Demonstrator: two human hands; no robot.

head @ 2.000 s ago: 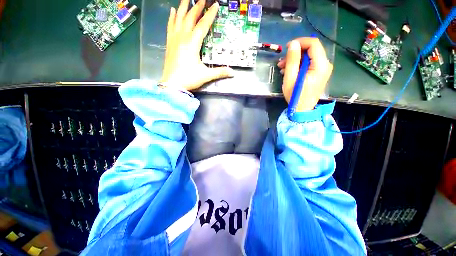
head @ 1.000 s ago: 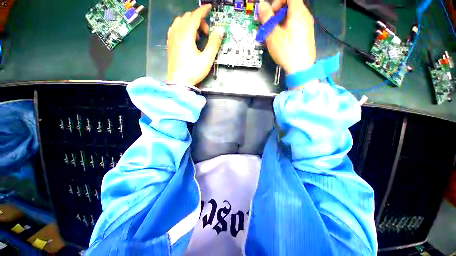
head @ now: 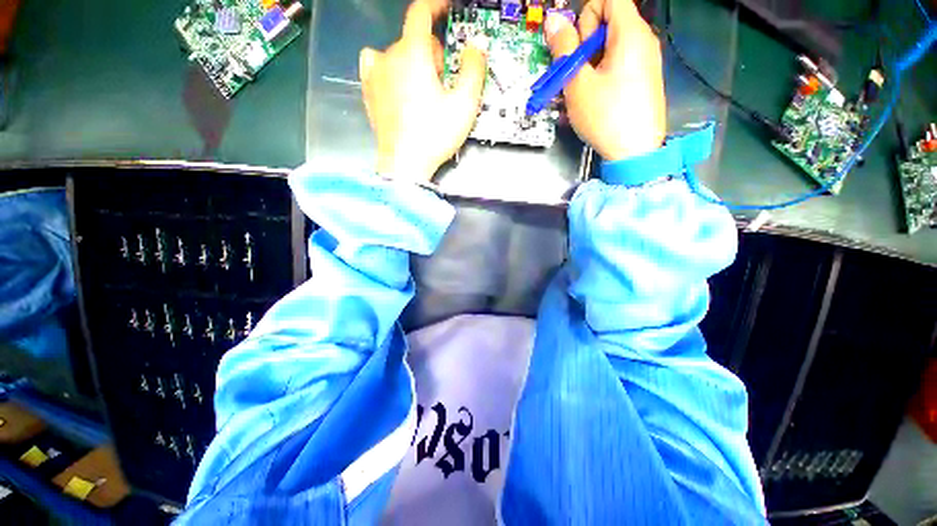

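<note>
A green circuit board (head: 506,87) lies on the clear sheet (head: 344,113) at the top centre, its coloured sockets along the far edge. My left hand (head: 421,92) is on the board's left side, thumb over its surface and fingers at its far left corner. My right hand (head: 616,82) is at the board's right side, fingers by the far right sockets. It holds a blue pen-like tool (head: 565,72), whose end points down-left over the board. Whether the tool touches the board cannot be told. The far edge of the board is partly cut off by the frame.
Another board (head: 234,43) lies at the left on the green bench (head: 92,82). Two more boards (head: 822,123) lie at the right, near a black cable and the blue coiled cord (head: 909,60). Black trays (head: 195,298) with small pale upright items stand below the bench edge.
My right hand has moved from beside the board to its far right corner, with the blue tool swung over the board. My left hand has shifted; its thumb now lies over the board.
</note>
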